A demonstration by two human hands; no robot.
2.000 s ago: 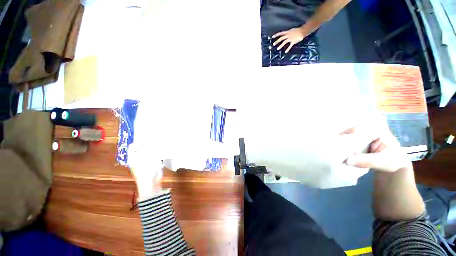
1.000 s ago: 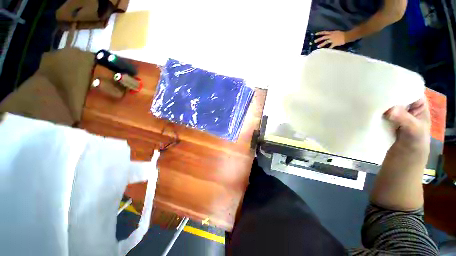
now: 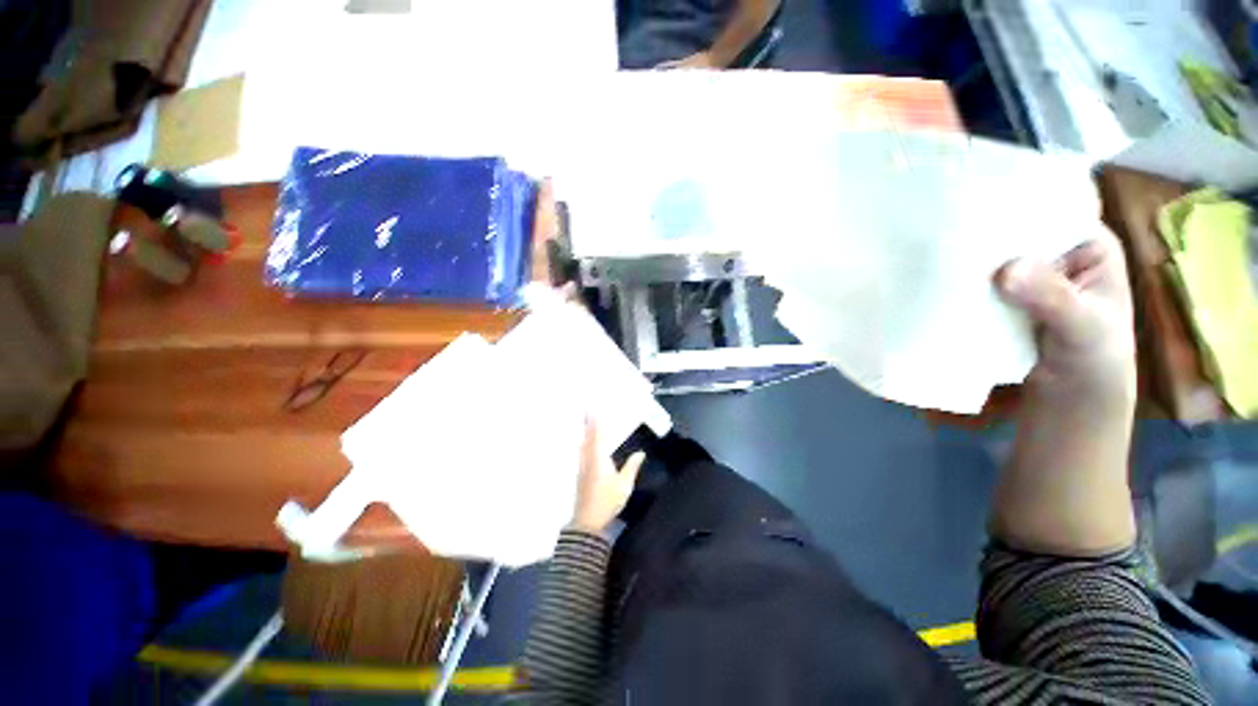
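My right hand (image 3: 1069, 306) grips the edge of a large thin white sheet (image 3: 917, 262), thumb on top, and holds it up at the right. The sheet covers part of the table behind it. My left hand (image 3: 602, 476) is at the lower centre, fingers around the edge of a white cut piece (image 3: 483, 441) with a notched outline and a narrow strip at its lower left. This piece is above the wooden desk's front edge. Some fingers of my left hand are hidden by it.
A plastic-wrapped blue packet (image 3: 393, 228) lies on the wooden desk (image 3: 180, 441), with a dark thin loop (image 3: 327, 381) in front. Dark-handled items (image 3: 173, 221) lie left. A metal frame (image 3: 690, 310) is at centre. Another person's arm (image 3: 738, 35) shows behind. Yellow material (image 3: 1221, 276) is right.
My left hand, out of view one second ago, is now in view at lower centre. The white piece moved right from the far left. My right hand still holds its sheet, now tilted lower.
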